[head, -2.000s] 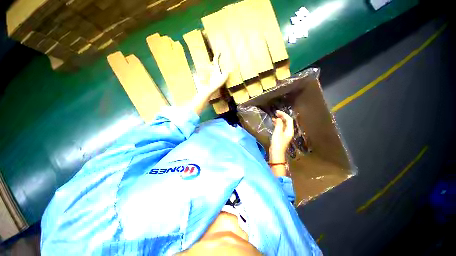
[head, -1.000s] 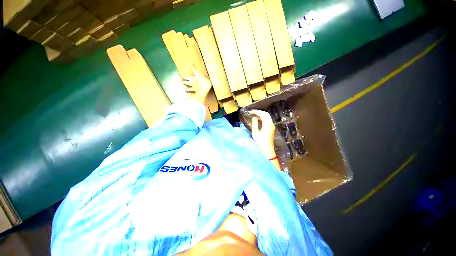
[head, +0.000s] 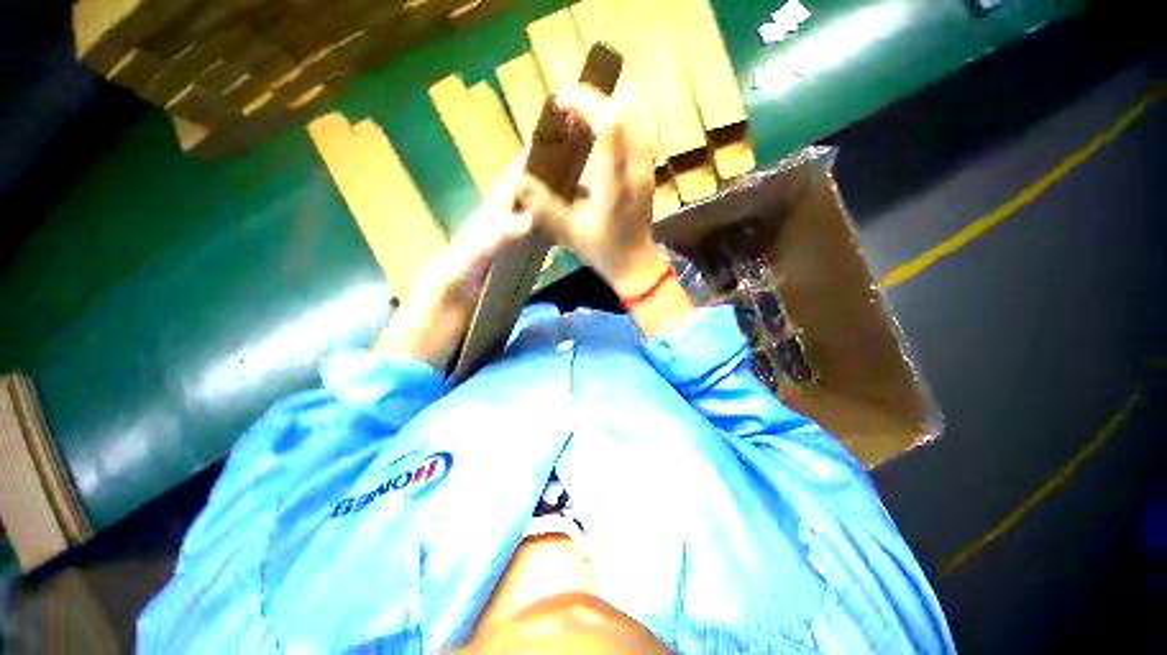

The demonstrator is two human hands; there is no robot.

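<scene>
A long narrow brown carton is held at a slant in front of my chest, its end pointing away from me with flaps standing out. My left hand grips the carton around its middle. My right hand, with a red band at the wrist, is on the carton's far end by the flaps. Fingers hide part of this end, and I cannot tell whether anything is inside. A row of formed cartons lies just beyond. Flat carton blanks lie to the left.
A large open bulk carton with a clear liner stands at right, with dark bagged products inside. Stacked cartons stand at the far left on the green bench. White scraps lie beyond. A cardboard bundle is at the left edge.
My right hand has left the bulk carton and moved up to the held carton. My left hand has lifted a carton from the bench and brought it before my chest.
</scene>
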